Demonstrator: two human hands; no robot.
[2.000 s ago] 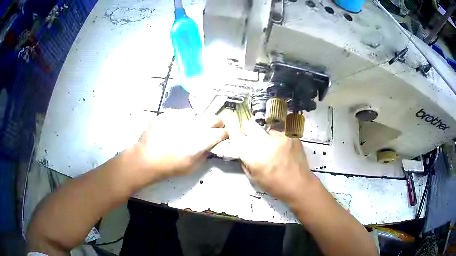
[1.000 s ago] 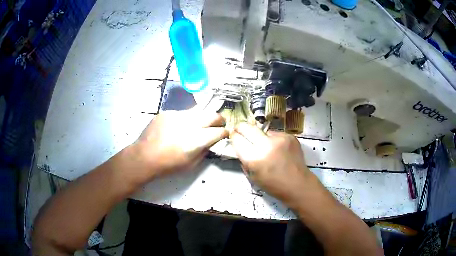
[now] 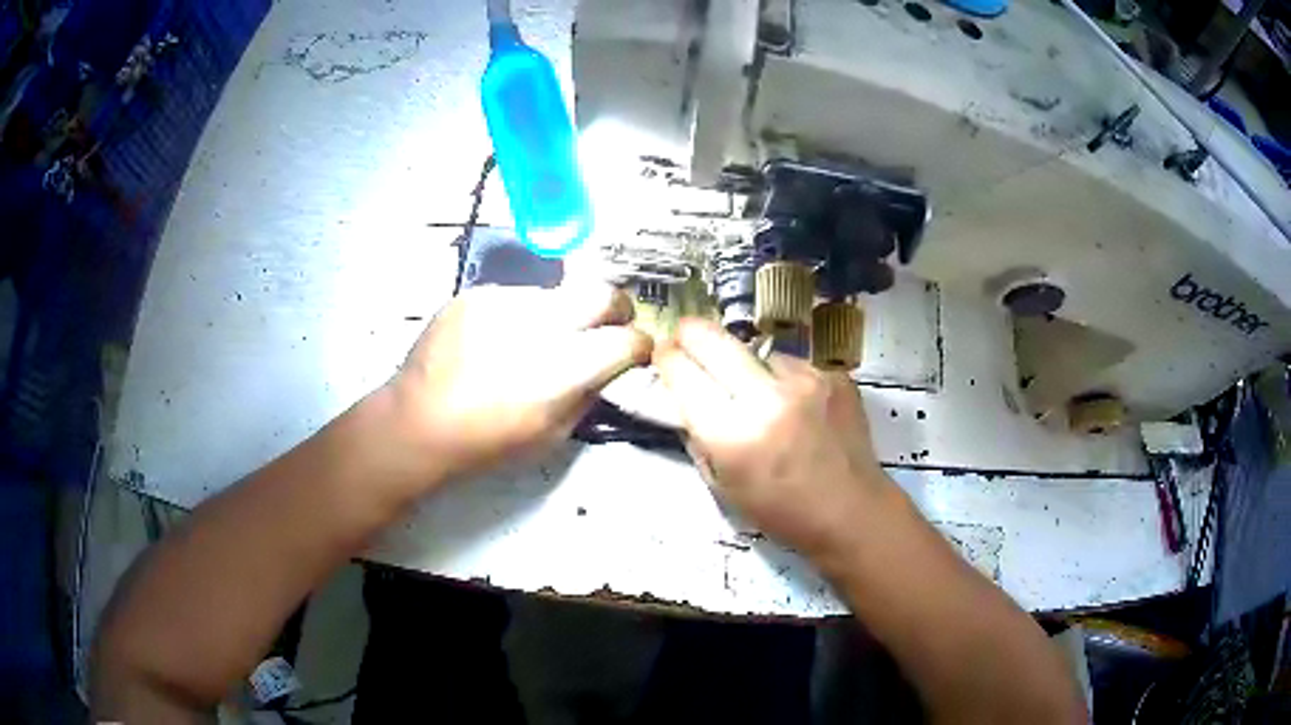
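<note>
A small pale khaki-green fabric piece [image 3: 660, 323] lies at the needle area of the off-white sewing machine [image 3: 906, 128], mostly hidden by my fingers and partly lost in glare. My left hand [image 3: 517, 361] holds it from the left, fingertips bent. My right hand [image 3: 758, 418] holds it from the right, fingertips close to the left ones. The metal presser foot area [image 3: 654, 276] is just beyond the fingertips. Two ribbed brass knobs [image 3: 784, 298] on a black bracket [image 3: 850, 213] stand right of the needle area.
A bright blue lamp [image 3: 535, 149] hangs left of the needle area. The white table [image 3: 255, 312] has a brown front edge. A thin red-and-dark tool [image 3: 1169, 507] lies at the right. A small white label [image 3: 272, 681] shows below the table at left.
Both hands have moved slightly away from me towards the presser foot. Less of the fabric shows between the fingers.
</note>
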